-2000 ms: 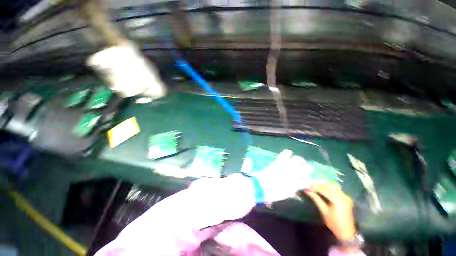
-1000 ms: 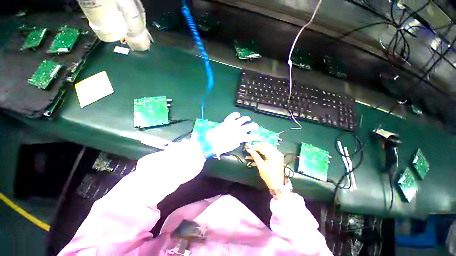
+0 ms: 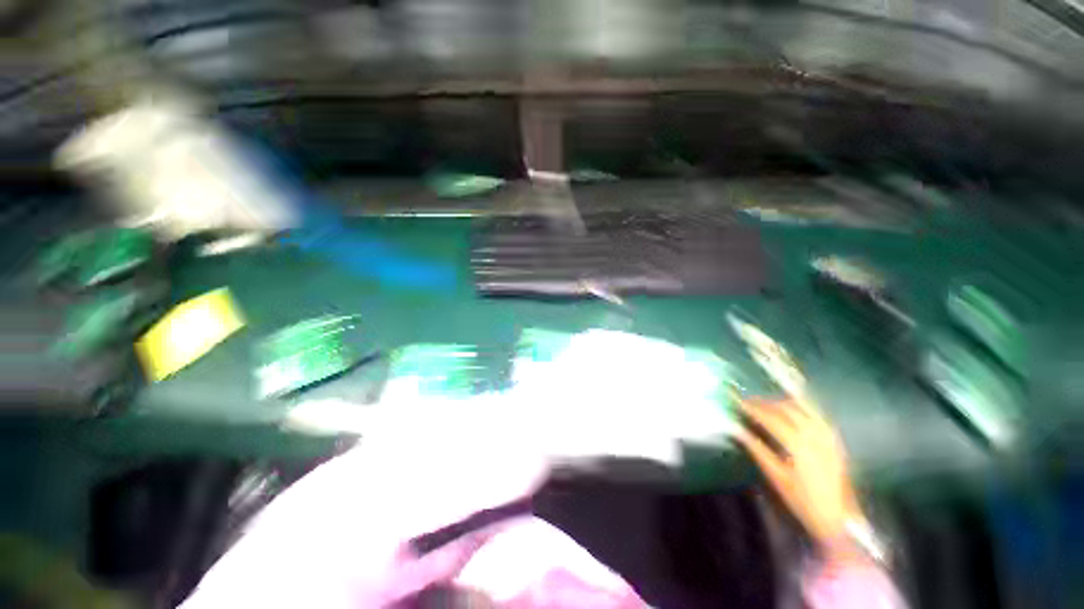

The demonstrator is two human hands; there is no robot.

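The frame is heavily motion-blurred. My gloved left hand (image 3: pixel 630 387) is a white glare over the bench's front edge, its fingers not distinct. Green circuit boards lie along the front edge: one board (image 3: pixel 307 355) at left, another board (image 3: pixel 435 368) beside my left sleeve, and green shows around the glove. My bare right hand (image 3: pixel 799 458) is just right of the glove, fingers pointing up and left toward a green board edge (image 3: pixel 723 378). Whether either hand holds a board or lead cannot be made out.
A black keyboard (image 3: pixel 624 258) lies behind the hands. A yellow card (image 3: pixel 191 333) is at left, pale sticks (image 3: pixel 768 353) and a dark scanner (image 3: pixel 865 292) at right. More boards (image 3: pixel 969 387) lie far right. White-wrapped rolls (image 3: pixel 178 173) and a blurred blue cord are at upper left.
The view has tilted and blurred. Both hands now appear farther right along the row, around the board that lay to the right of them. The boards left of them are more uncovered.
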